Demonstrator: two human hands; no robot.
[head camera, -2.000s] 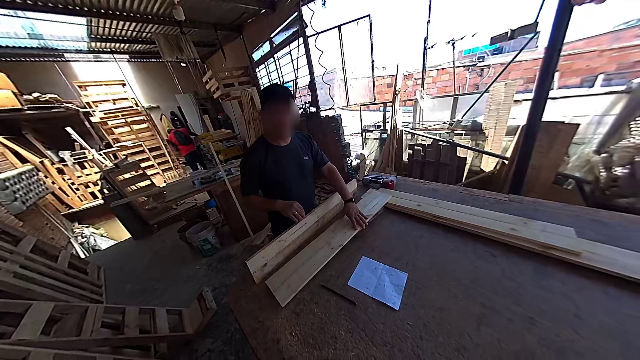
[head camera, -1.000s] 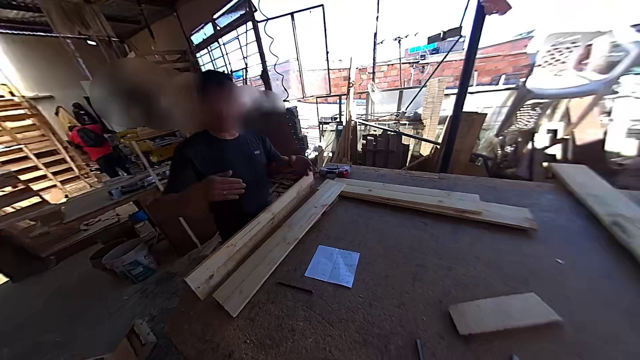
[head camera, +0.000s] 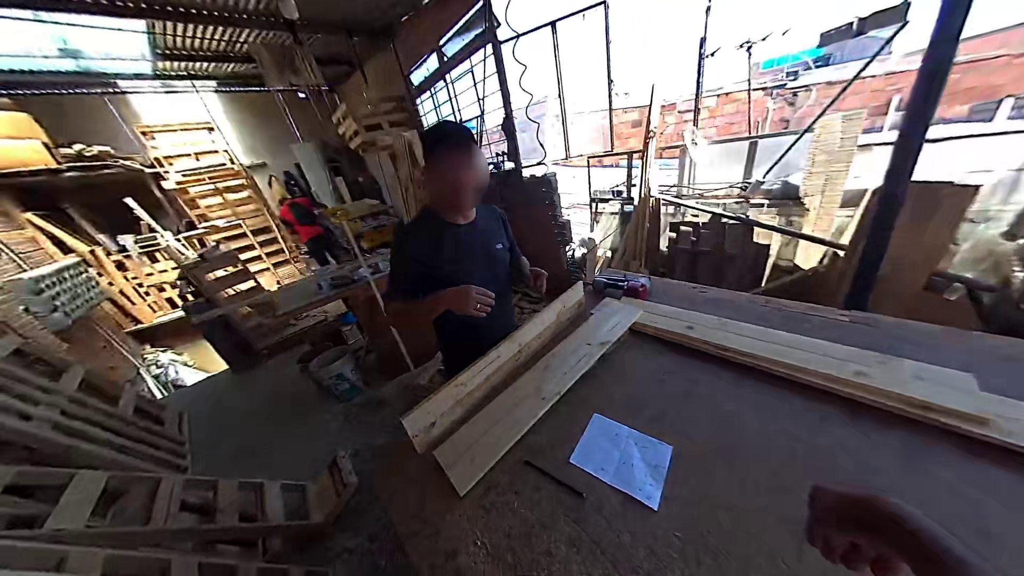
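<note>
At the lower right, my right hand (head camera: 856, 530) hangs over the brown table (head camera: 736, 448), dark and blurred, its fingers curled; whether it holds anything cannot be made out. My left hand is out of view. Left of my right hand lies a sheet of paper (head camera: 622, 462) with faint marks, and beside it a thin dark pencil-like stick (head camera: 554, 478). Two wooden boards run along the table's left side: one tilted on edge (head camera: 496, 364), the other lying flat (head camera: 544, 392). More long boards (head camera: 808, 352) lie stacked along the back and right.
A co-worker in a dark shirt (head camera: 460, 264) stands behind the left edge of the table, both hands raised near the waist. A red and dark tool (head camera: 624, 286) sits at the back corner. Wooden pallets (head camera: 152, 500) and a bucket (head camera: 336, 373) are on the left.
The view swings back left from a second ago. My right hand has come into view at the lower right. The co-worker's hand, on the boards two seconds ago, is now off them.
</note>
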